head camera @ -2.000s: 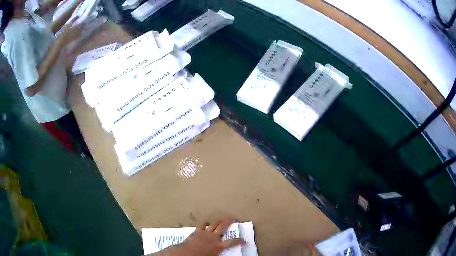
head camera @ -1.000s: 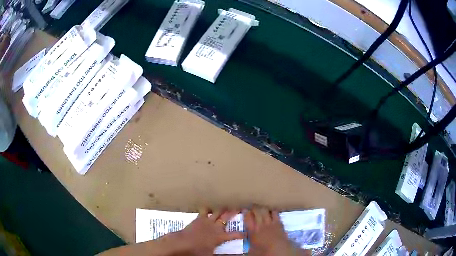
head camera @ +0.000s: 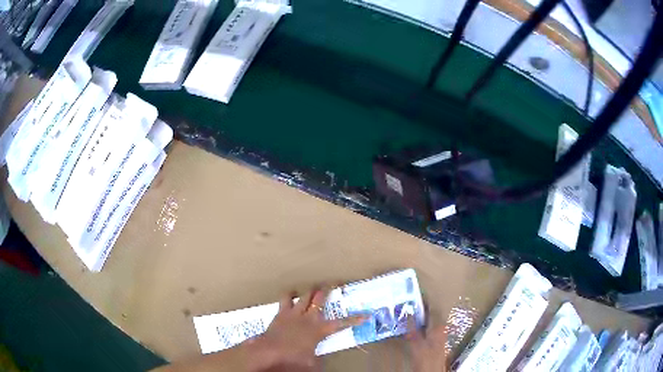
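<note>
A flat white printed leaflet (head camera: 232,330) lies on the brown worktop, its left part showing. My left hand (head camera: 294,334) lies over its right part, fingers spread, pressing it down. A clear pack with blue-grey contents (head camera: 396,318) lies to the right, its left end against my left fingers, on or beside white printed paper. The layers cannot be told apart there. My right hand (head camera: 422,349) is blurred at the pack's lower right end; its grip cannot be made out.
Overlapping white cartons (head camera: 102,174) lie at the left. More cartons and packs (head camera: 509,327) lean at the lower right. The green conveyor belt (head camera: 312,109) carries spaced cartons (head camera: 236,51). A black device (head camera: 425,185) with cables hangs in front of the belt.
The view has swung right, so cartons and belt items sit further left. The leaflet and pack are now tilted, right end up. My right hand has moved from beside my left to the pack's right end.
</note>
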